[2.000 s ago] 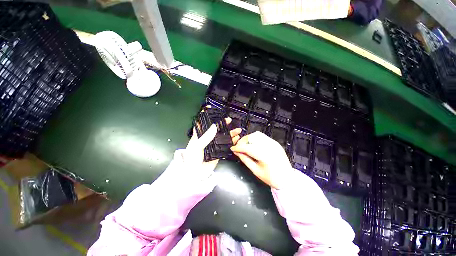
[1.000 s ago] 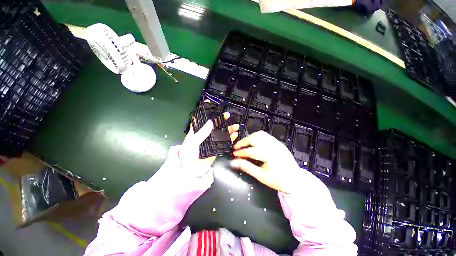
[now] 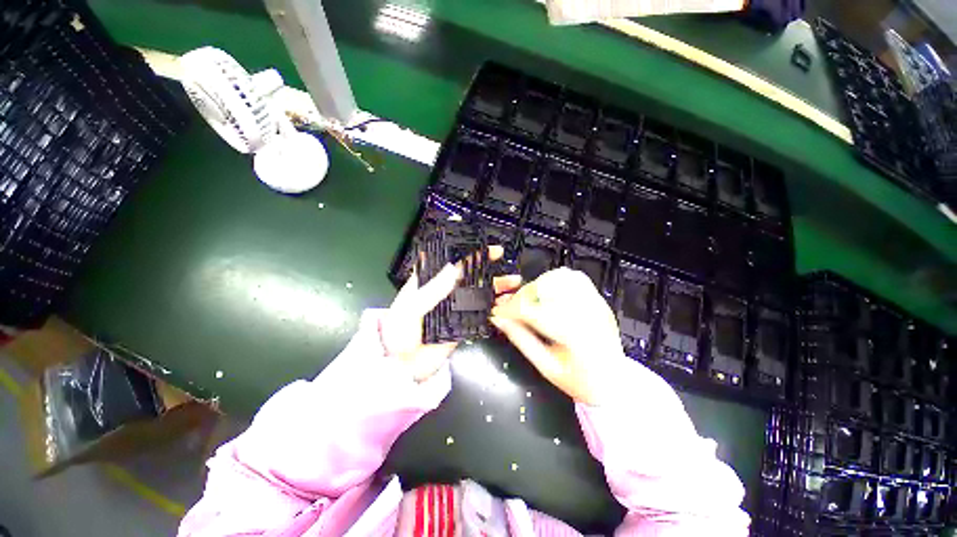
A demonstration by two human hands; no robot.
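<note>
My left hand (image 3: 422, 315) holds a fanned stack of thin black plastic frames (image 3: 458, 278) over the near left corner of a black blister tray (image 3: 651, 215). Its fingertips show through the frame openings. My right hand (image 3: 556, 325) is at the near right end of the stack, thumb and finger pinched at its edge. Whether a tiny piece is between those fingertips cannot be told. Several tray pockets hold black frames. Small pale specks (image 3: 489, 419) lie on the green bench close to my body.
Stacked black trays stand at right (image 3: 871, 409) and far left (image 3: 63, 157). A white fan (image 3: 291, 162) stands by a metal post (image 3: 312, 58). An open cardboard box (image 3: 73, 346) with a dark bag is at lower left. Part of another person shows at top right.
The view has shifted slightly since the first frame. My right fingers have closed in again at the stack's edge, after the thumb was apart one second ago. The stack has turned a little.
</note>
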